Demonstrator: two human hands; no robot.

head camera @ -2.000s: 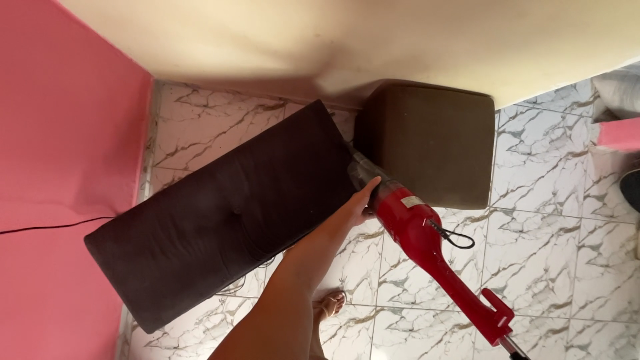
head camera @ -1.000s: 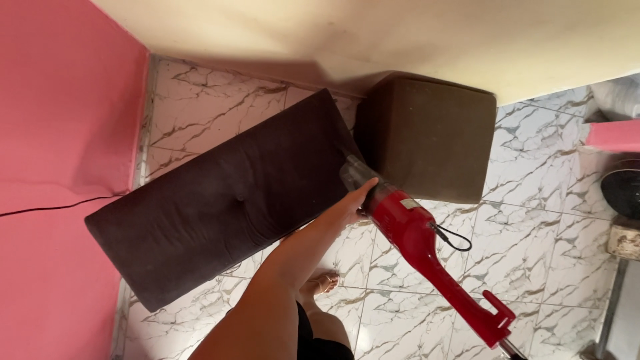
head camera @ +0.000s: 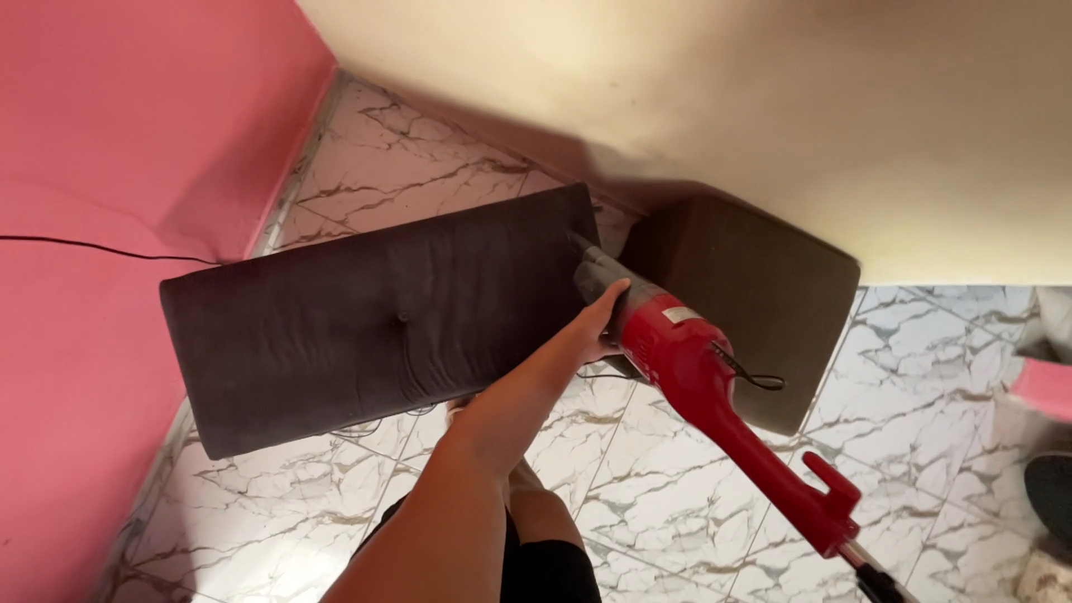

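Note:
My left hand [head camera: 605, 322] holds a red stick vacuum cleaner [head camera: 678, 347] at its clear dust cup, thumb on top. The nozzle of the vacuum touches the top of a dark padded bench [head camera: 368, 318] with a button tuft, near its right end. The vacuum's red handle slopes to the lower right, where a metal tube joins it and leaves the view. A black wrist loop hangs from its body. My right hand is out of view.
A brown upholstered ottoman [head camera: 754, 310] stands right of the bench, by the cream wall [head camera: 921, 151]. A black cord [head camera: 109, 249] runs along the pink wall to the bench. My legs are below, on marble-patterned tiles. A pink item [head camera: 1043, 387] and a dark round object [head camera: 1051, 494] lie at the right edge.
The view has shifted and turned, so the bench lies flatter across it. My left hand keeps its hold on the vacuum, and the nozzle stays at the bench's right end.

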